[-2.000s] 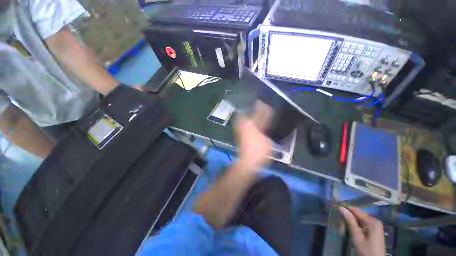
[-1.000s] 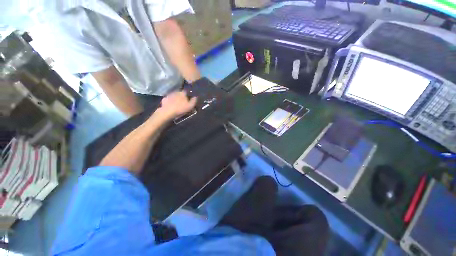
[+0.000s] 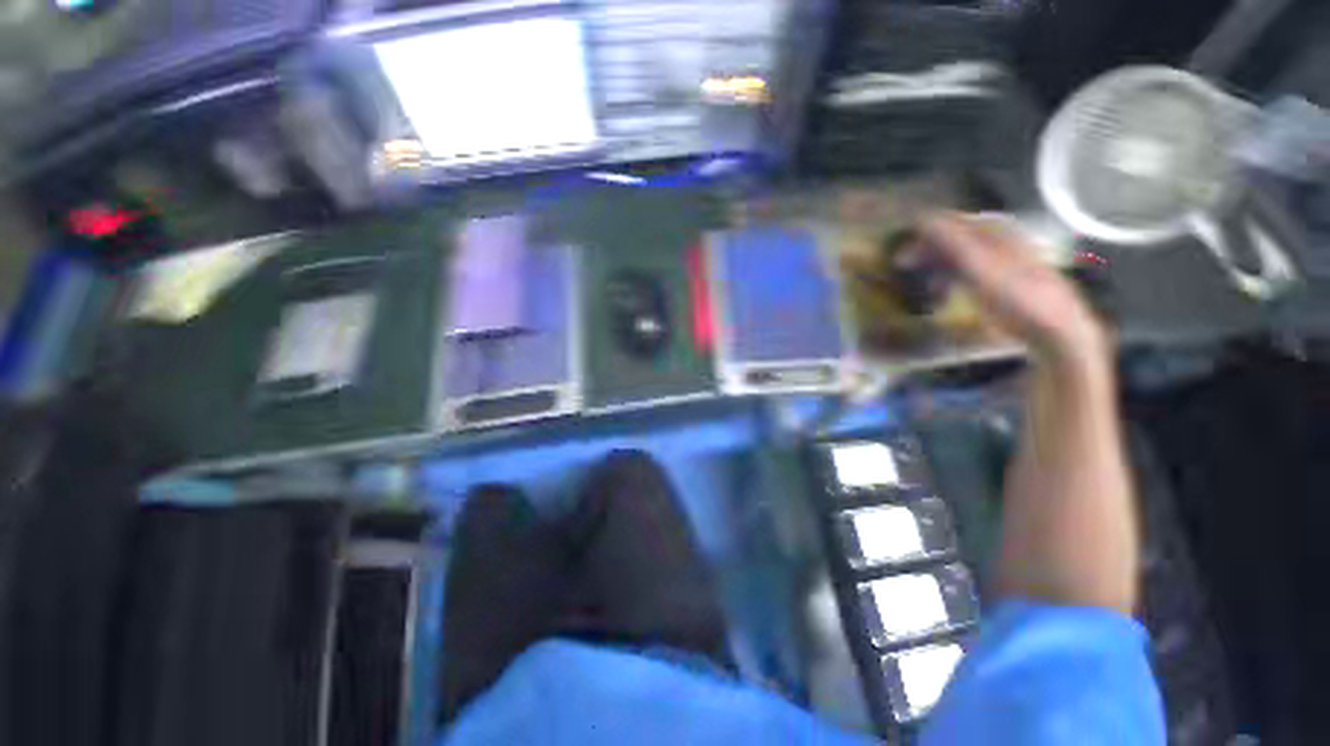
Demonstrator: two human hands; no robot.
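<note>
My right hand point(image 3: 1014, 284) is blurred, its fingers at the black mouse point(image 3: 918, 277) on the patterned mat; whether it grips the mouse cannot be told. My left hand is out of the picture. A purplish phone point(image 3: 490, 274) lies on the left coupler plate point(image 3: 551, 328), with a thin lead at its near end. The right coupler plate point(image 3: 785, 299) has nothing on it. Another phone or frame with a white centre point(image 3: 318, 343) lies at the left of the bench.
Several phones with white labels point(image 3: 884, 535) sit in a column in the right tray. Black trays point(image 3: 219, 627) are at the left. Another mouse point(image 3: 640, 312) and a red stick point(image 3: 700, 296) lie between the plates. The tester screen point(image 3: 493, 91) glows behind; a white fan point(image 3: 1138, 153) stands right.
The view has swung right. My left hand, earlier over the left tray, is out of the picture. My right hand now shows at the mouse on the mat. The purplish phone remains on the left plate.
</note>
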